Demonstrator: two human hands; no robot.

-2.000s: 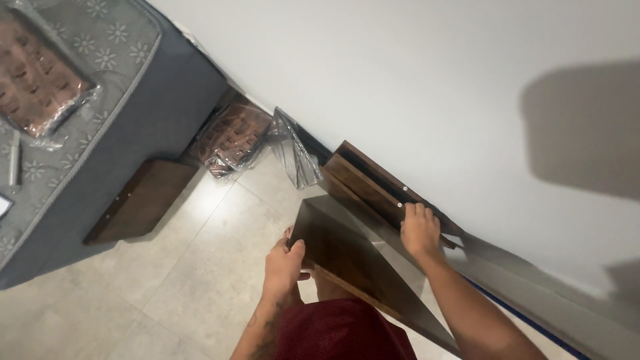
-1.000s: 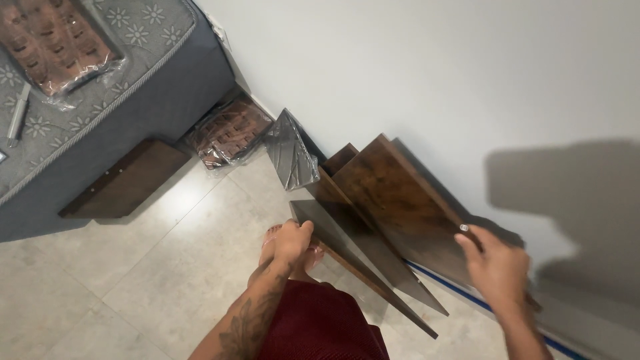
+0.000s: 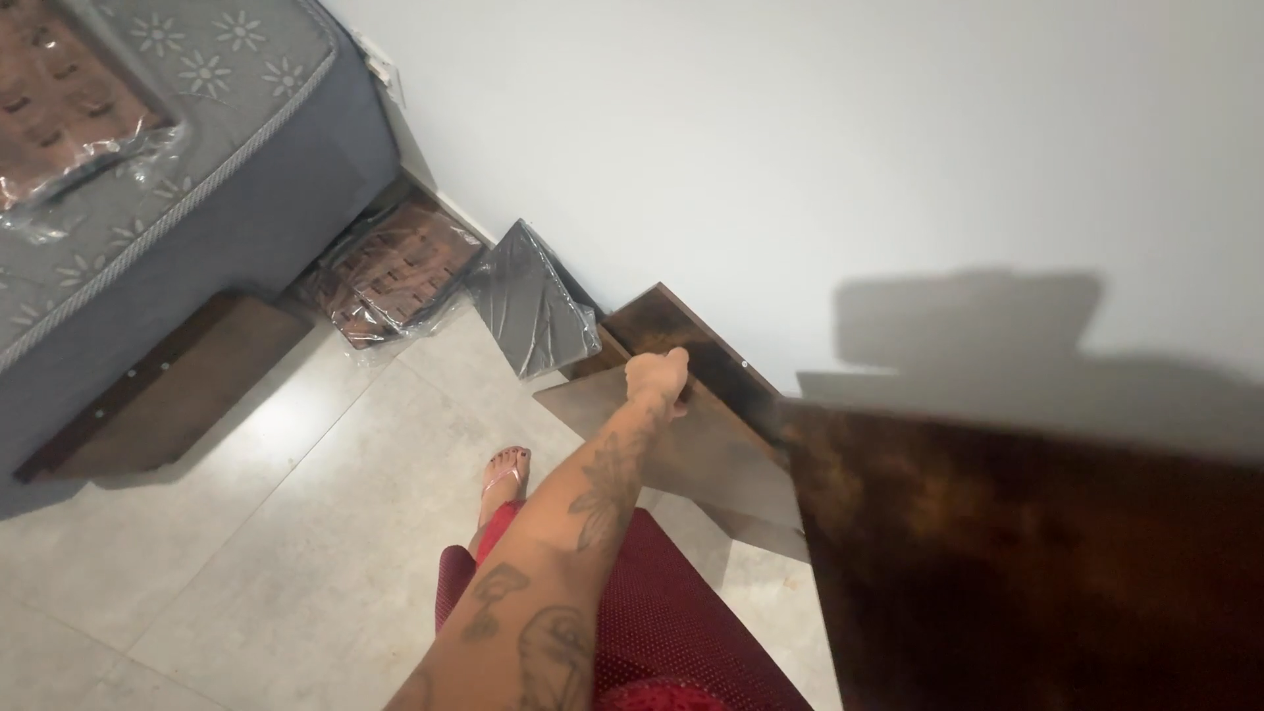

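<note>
My tattooed left hand (image 3: 657, 383) is closed on the upper edge of a wood-look panel (image 3: 711, 449), whose plain greyish-brown face shows. Behind it, another dark brown panel (image 3: 681, 341) leans at the wall, with a small pale fitting near its edge. A large dark brown panel (image 3: 1027, 563) is raised close to the camera at the right. My right hand is out of view, so its hold cannot be seen. Left of the leaning panels stands a dark piece in clear plastic wrap (image 3: 533, 301).
Plastic-wrapped brown pieces (image 3: 405, 267) lie on the floor by the wall. A brown board (image 3: 173, 395) with small fittings leans on the grey mattress side (image 3: 267, 212). Another wrapped pack (image 3: 64, 99) rests on the mattress. My sandalled foot (image 3: 506, 479) is on the tiled floor (image 3: 296, 573).
The large dark panel, held by my right hand at the wall a second ago, is now nearer the camera at the right. My right hand has left view. My left hand has moved toward the leaning panels.
</note>
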